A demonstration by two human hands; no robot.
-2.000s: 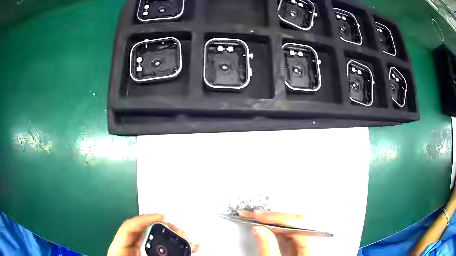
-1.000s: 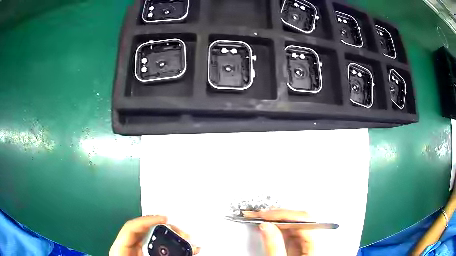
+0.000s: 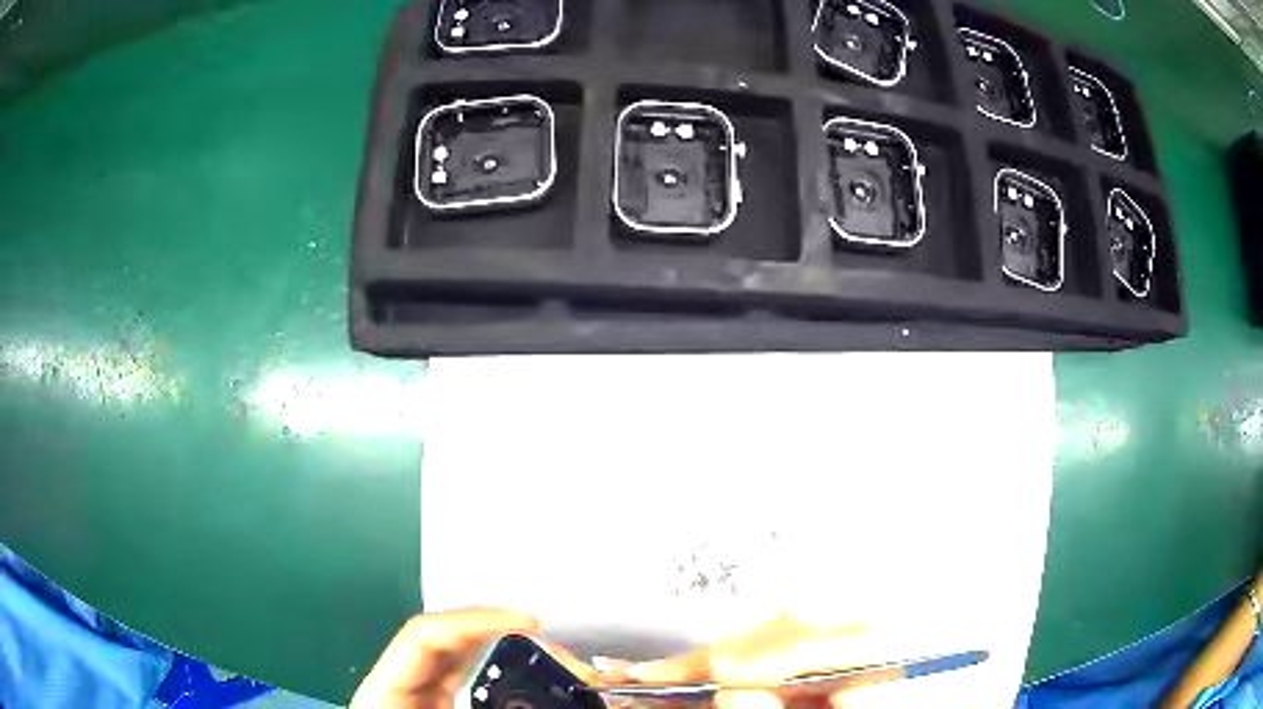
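My left hand (image 3: 432, 662) holds a smartwatch housing (image 3: 524, 681) at the bottom edge, black inside with a pale rim, partly cut off by the picture's edge. My right hand (image 3: 776, 668) holds long thin tweezers (image 3: 845, 676) nearly level. Their left end reaches the housing's right side; whether a part is in the tip cannot be told. A cluster of tiny grey specks (image 3: 709, 569) lies on the white paper (image 3: 582, 471) above my right hand.
A black foam tray (image 3: 776, 319) lies beyond the paper with several housings in its pockets; one back-row pocket (image 3: 683, 35) is empty. Green bench (image 3: 194, 277) surrounds it. A dark block (image 3: 1249, 222) stands at the right edge. Another arm (image 3: 1219, 651) shows at lower right.
My right hand and the tweezers have moved from the specks down and towards the housing. The view has shifted, so tray and paper sit further right in the picture. My left hand still holds the housing.
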